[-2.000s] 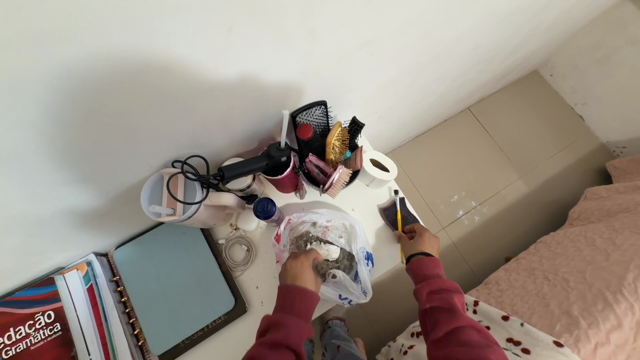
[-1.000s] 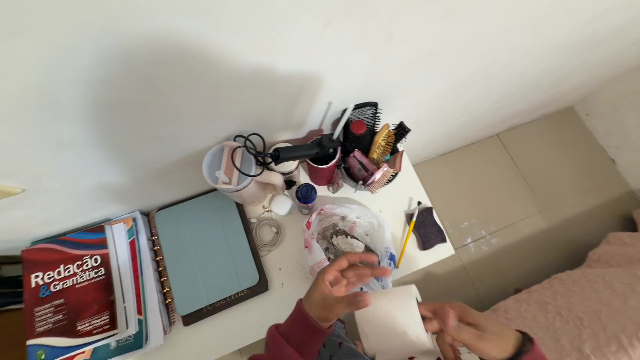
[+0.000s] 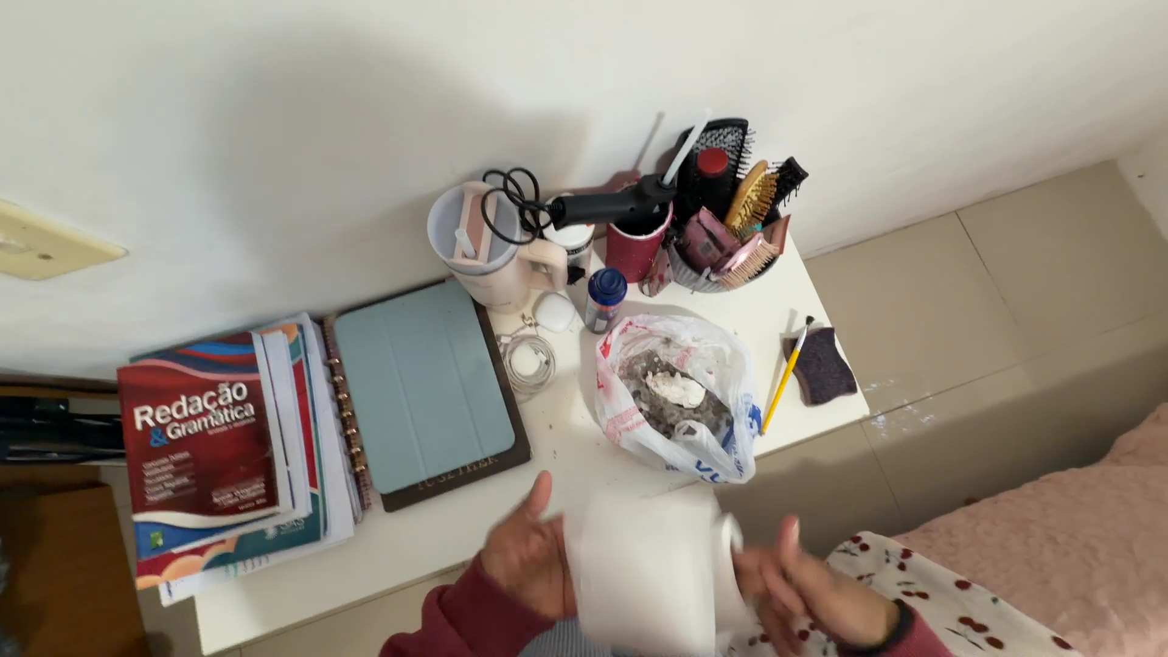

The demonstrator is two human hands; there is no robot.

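A white paper roll (image 3: 652,570), blurred by motion, is between my hands in front of the desk's near edge. My left hand (image 3: 529,557) is at its left side, thumb raised; whether the fingers grip it is unclear. My right hand (image 3: 812,589) is at the roll's right end, with fingertips by the core. Beyond the roll, an open white plastic bag (image 3: 675,401) holds grey debris and a crumpled white piece. A yellow paintbrush (image 3: 785,383) rests against a dark sponge (image 3: 824,367) on the desk's right side.
On the white desk (image 3: 566,484) stand a pink tumbler (image 3: 497,287), a blue-capped bottle (image 3: 604,299), a maroon cup (image 3: 636,246) with a black corded tool (image 3: 602,208), and a hairbrush holder (image 3: 721,274). Books (image 3: 205,438), a blue-grey folio case (image 3: 424,392) and a coiled cable (image 3: 527,365) lie left.
The roll has left its place beside the hairbrushes and is now between my hands. My right hand has left the paintbrush, and my left hand has come out of the bag.
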